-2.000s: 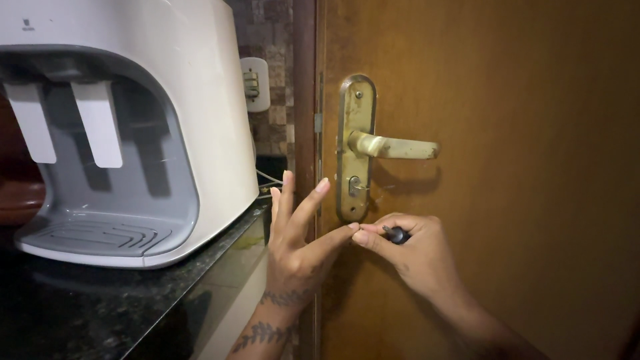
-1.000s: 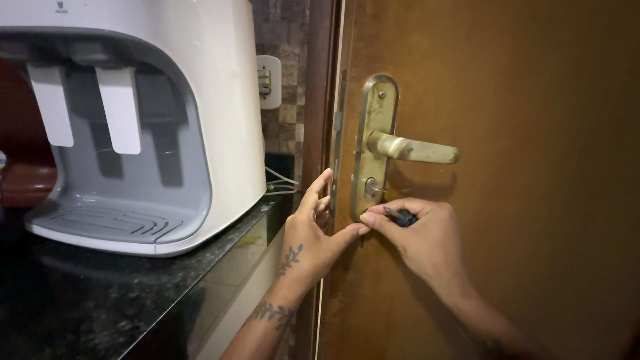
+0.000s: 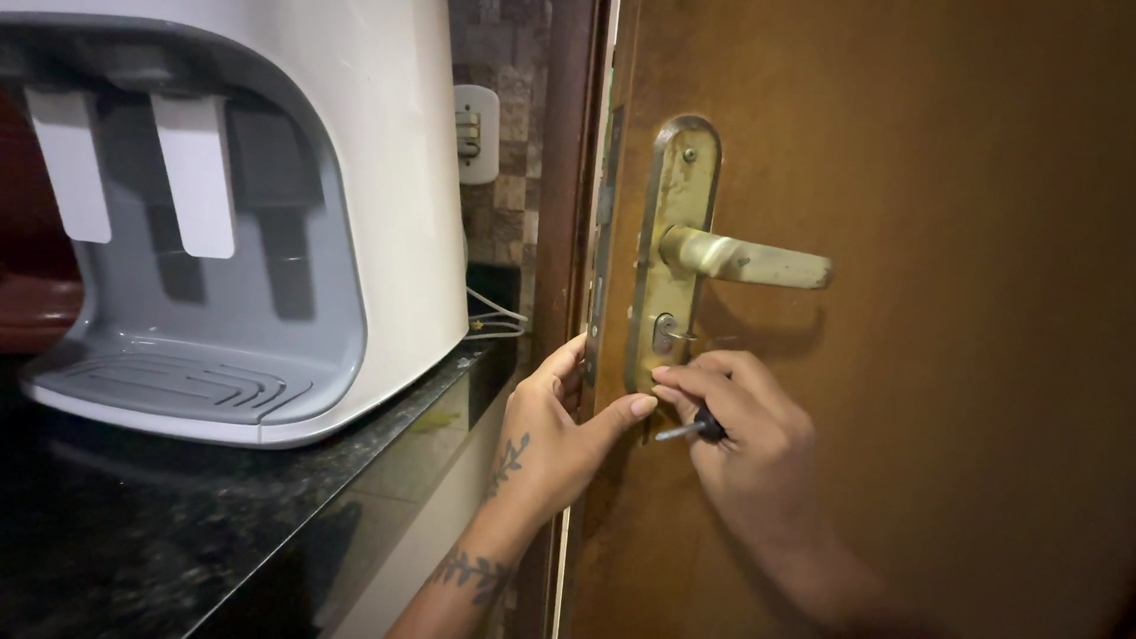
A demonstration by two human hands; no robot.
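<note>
A worn brass door plate (image 3: 679, 209) with a lever handle (image 3: 754, 261) is fixed on a brown wooden door (image 3: 941, 373). Its top screw (image 3: 690, 154) is in place, and a key (image 3: 682, 335) sticks out of the lock cylinder (image 3: 664, 332). My right hand (image 3: 754, 444) holds a small screwdriver (image 3: 701, 427) with a black handle in its curled fingers, the metal shaft pointing left. Its thumb and index fingertip meet at the plate's lower end; whether something small is between them cannot be told. My left hand (image 3: 564, 435) rests around the door's edge, thumb beside the plate's bottom.
A white and grey water dispenser (image 3: 399, 204) stands at the left on a black stone counter (image 3: 293, 497). Behind it are a wall outlet (image 3: 479, 133) and thin cables (image 3: 497, 325). The dark door frame (image 3: 564, 160) runs beside the door's edge, with a narrow gap between.
My left hand has gone from raised, spread fingers to lying around the door's edge. The screwdriver's shaft now shows below my right fingers. The door edge shows more than before.
</note>
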